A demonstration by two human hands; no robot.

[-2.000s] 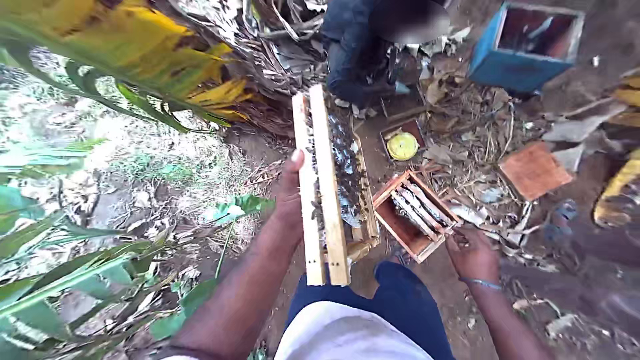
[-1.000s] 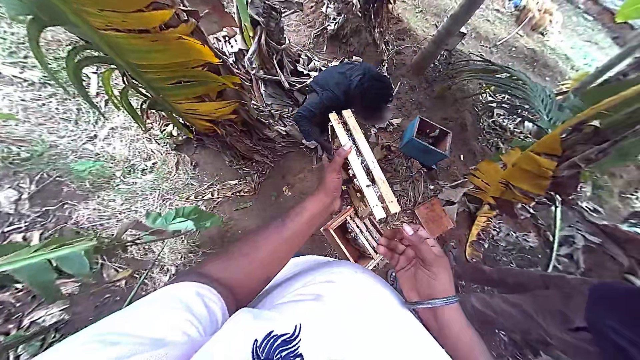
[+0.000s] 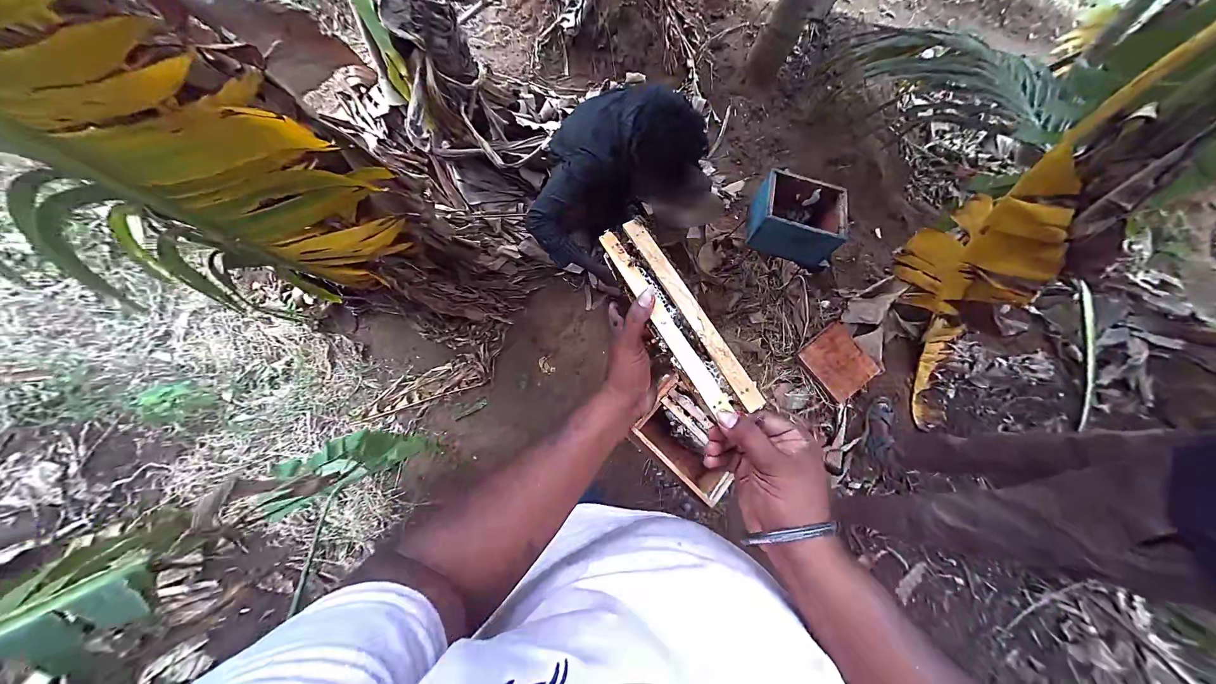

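Observation:
Two wooden beehive frames (image 3: pixel 692 318) lie side by side at a slant in front of me, with dark bees in the gap between their top bars. My left hand (image 3: pixel 631 356) grips the nearer frame along its left side, thumb on the top bar. At that frame's lower end, my right hand (image 3: pixel 768 461) pinches the bar between thumb and fingers. Below them stands an open wooden hive box (image 3: pixel 673 465) on the ground, partly hidden by the frames and my right hand; it holds several frames.
A crouching person in dark clothes (image 3: pixel 598 157) is just beyond the frames. An open blue box (image 3: pixel 796 228) stands at the right, with a reddish-brown board (image 3: pixel 841 362) nearer me. Another person's leg (image 3: pixel 1026 513) reaches in from the right. Banana leaves (image 3: pixel 190 161) overhang the left.
My right hand has left the hive box, where it was two seconds ago, and now holds the lower end of a raised frame. The view has widened and shifted.

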